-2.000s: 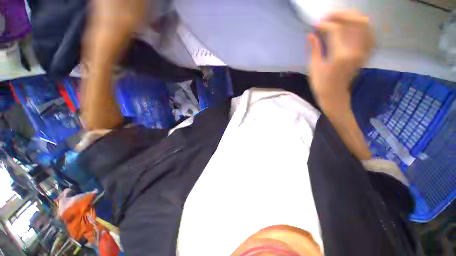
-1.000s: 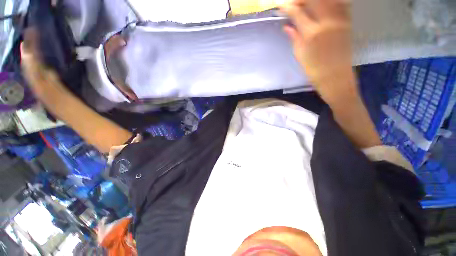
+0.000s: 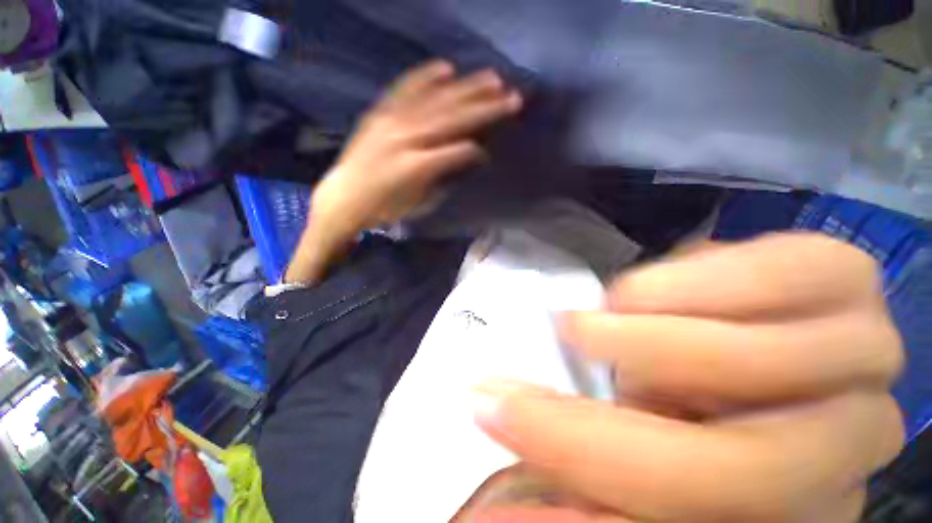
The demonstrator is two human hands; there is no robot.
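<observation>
A large dark cloth (image 3: 296,77), partly blurred, lies heaped across the table's left and middle. A small white label (image 3: 249,33) shows on it. My left hand (image 3: 409,143) lies on the dark cloth with its fingers spread. My right hand (image 3: 715,368) is large and blurred, close to the camera, in front of my white shirt. Its fingers are curled, and a pale bluish sliver shows between thumb and fingers; I cannot tell whether it holds something. The pale grey lining seen earlier cannot be made out clearly.
The grey table (image 3: 746,102) extends right, with crumpled clear plastic (image 3: 910,128) at its far end. Blue crates (image 3: 271,220) stand below the table on the left, and another blue crate (image 3: 858,230) on the right. Orange cloth (image 3: 138,414) hangs at lower left.
My left hand has moved right onto the dark cloth. My right hand has left the pale panel and come up close to the camera. Dark cloth now covers where the pale panel lay.
</observation>
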